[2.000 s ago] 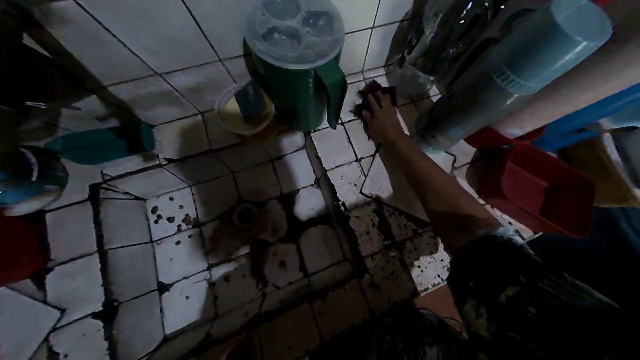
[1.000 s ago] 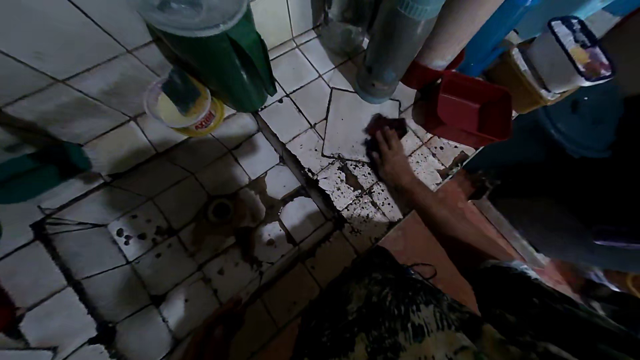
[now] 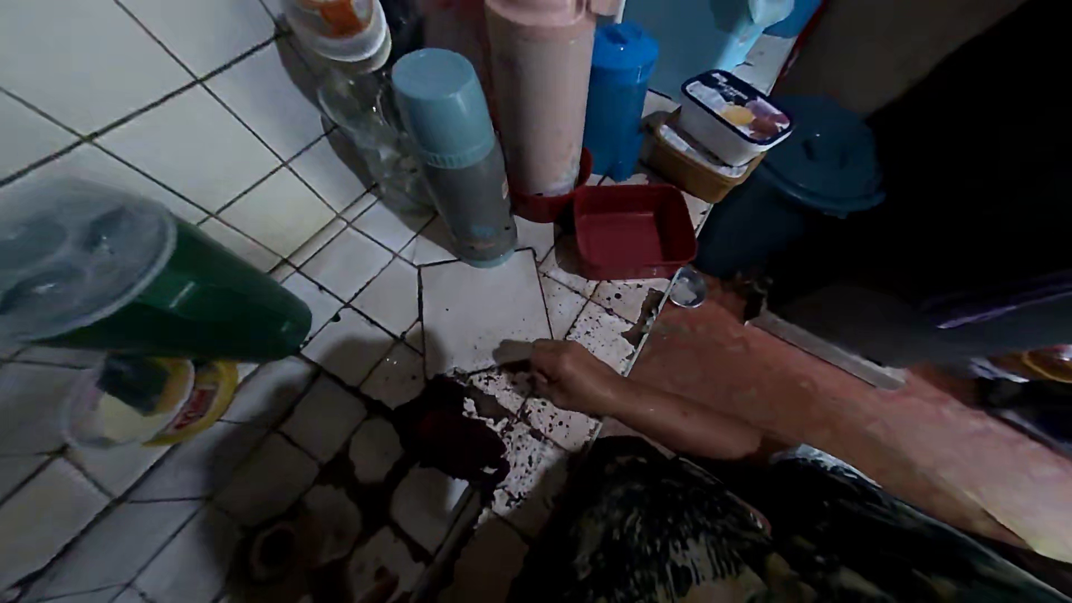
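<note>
My right hand [image 3: 574,377] rests on the tiled counter near its edge, with fingers curled in; nothing shows in it, though the palm is hidden. Just left of it a dark red cloth [image 3: 448,431] lies crumpled on the tiles, apart from the fingers. Black specks dot the white tiles [image 3: 544,444] around and below the hand. A larger pale tile [image 3: 481,310] lies beyond the fingers. At the lower left is a sunken tiled basin with a round drain [image 3: 272,548]. A dim brownish shape at the bottom edge may be my left hand; it is too dark to tell.
A green lidded pitcher [image 3: 193,293] and a tub with a sponge [image 3: 134,402] stand left. Beyond the hand are a grey-blue thermos [image 3: 461,159], a pink flask [image 3: 540,100], a blue bottle [image 3: 620,100], a red plastic container [image 3: 636,230] and stacked tubs [image 3: 737,117]. A lidded bin [image 3: 825,159] stands right.
The dark cloth, under my right hand before, now lies apart to its left, and the fingers have curled. The view has swung right and come closer.
</note>
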